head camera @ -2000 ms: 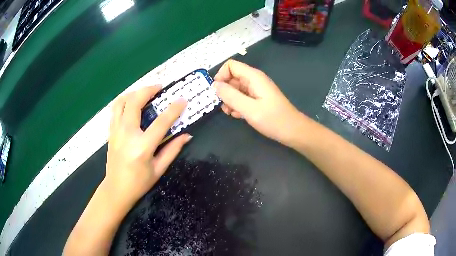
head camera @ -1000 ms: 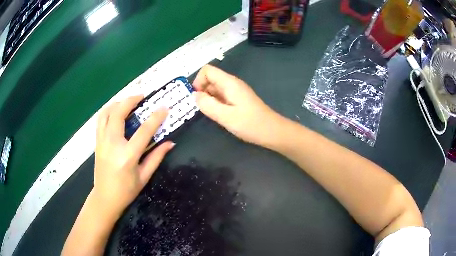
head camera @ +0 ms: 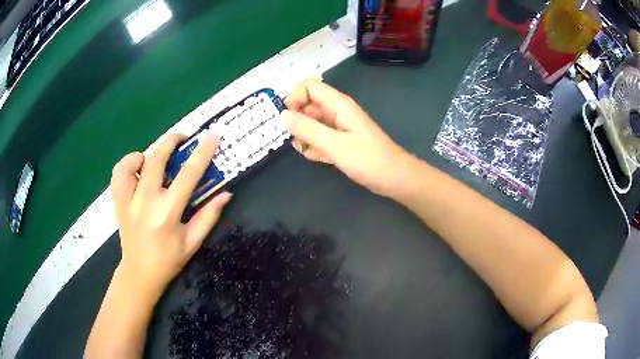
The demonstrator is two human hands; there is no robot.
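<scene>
A handset assembly [head camera: 245, 137] with dark edges, a white keypad sheet and blue board lies tilted at the belt rail. My left hand [head camera: 165, 200] holds its lower left end, with fingers over its face and the thumb along the near edge. My right hand [head camera: 337, 137] is at its upper right end, thumb and index finger pinched at the blue end. Whether a tiny part is between those fingertips is hidden. A wide pile of tiny black parts [head camera: 260, 294] lies on the dark bench in front of me.
A white rail [head camera: 91, 228] edges the green belt [head camera: 231, 49], which carries another unit [head camera: 22, 198] at far left. A smartphone [head camera: 398, 31] stands at the top. A clear zip bag [head camera: 495, 126], a red and yellow container [head camera: 561, 38], a fan [head camera: 624, 105] and a white cable [head camera: 603, 165] are at right.
My left hand has slid back towards the lower left end, so more of the blue board shows. My right hand stays at the upper end. The unit on the belt looks shifted.
</scene>
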